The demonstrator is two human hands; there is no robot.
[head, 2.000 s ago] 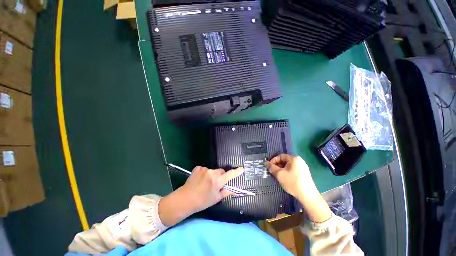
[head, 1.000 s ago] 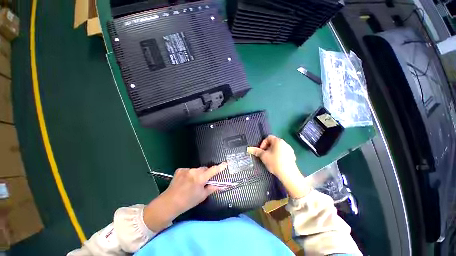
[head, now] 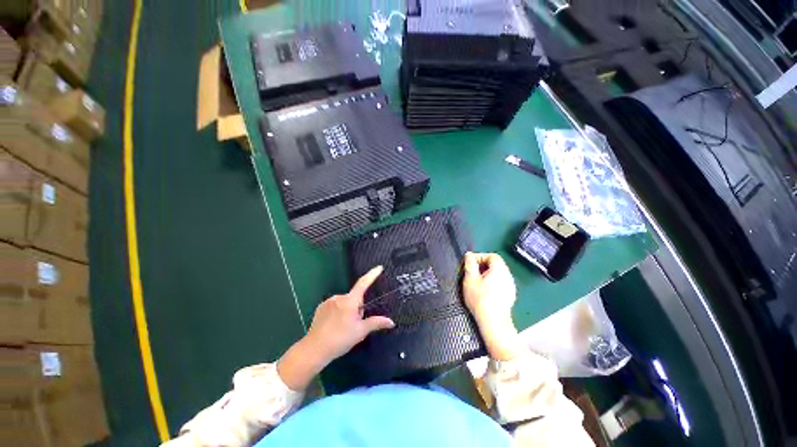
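A black ribbed rear cover [head: 424,323] lies in front of me, tilted. A rating label [head: 418,282] with fine white print is on its middle, below a small dark recess. My left hand [head: 343,321] is at the cover's left side, index finger and thumb spread over the ribs, other fingers curled. I cannot tell whether it holds anything; the slim tool does not clearly show. My right hand [head: 488,284] has its fingertips closed at the cover's right edge, seemingly gripping it. No backing paper shows in it.
Labelled covers [head: 336,153] are stacked at the left, with another pile behind. A taller cover stack [head: 454,96] stands at the far side. Right of the work are the label tray [head: 550,244], a dark knife-like tool [head: 526,166] and a clear plastic bag [head: 590,179]. Cartons stand left.
My right hand has left the label area for the cover's right edge. The pale piece in its fingers no longer shows. My left hand has spread off the label; its stick no longer shows clearly.
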